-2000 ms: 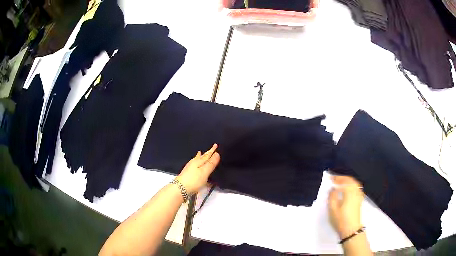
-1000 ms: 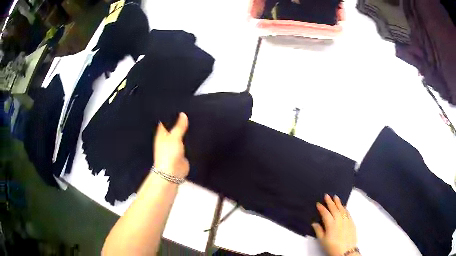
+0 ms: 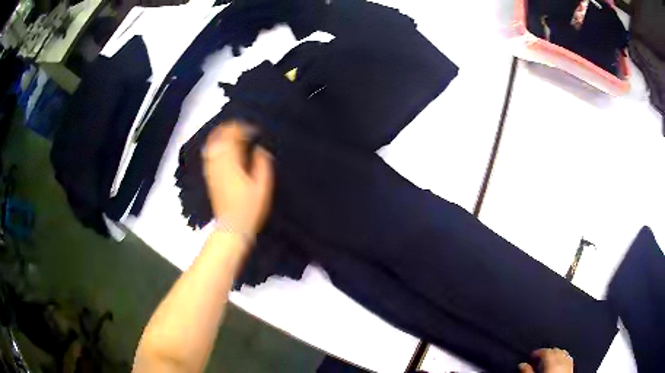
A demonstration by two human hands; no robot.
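Observation:
A long black cut piece [image 3: 437, 255] lies unfolded slantwise across the white table, from upper left to lower right. My left hand [image 3: 237, 178], blurred, grips its left end above another black fabric stack [image 3: 364, 73]; the fingertips are hard to make out. My right hand [image 3: 550, 360] is mostly cut off by the bottom edge. Its curled fingers touch the near edge of the piece at its right end; whether they pinch it is unclear. A small yellow label [image 3: 292, 74] shows on the stack.
More black cut pieces [image 3: 98, 138] lie at the table's left edge beside white sheets. A pink basket [image 3: 576, 62] with dark pieces stands at the upper right. Another dark piece [image 3: 645, 291] lies at the right edge. A dark seam [image 3: 496, 138] crosses the table. Green floor lies lower left.
My left hand has drawn the top of the folded piece leftward, opening it out over the left stack. The view has shifted left, so the right hand sits near the bottom edge.

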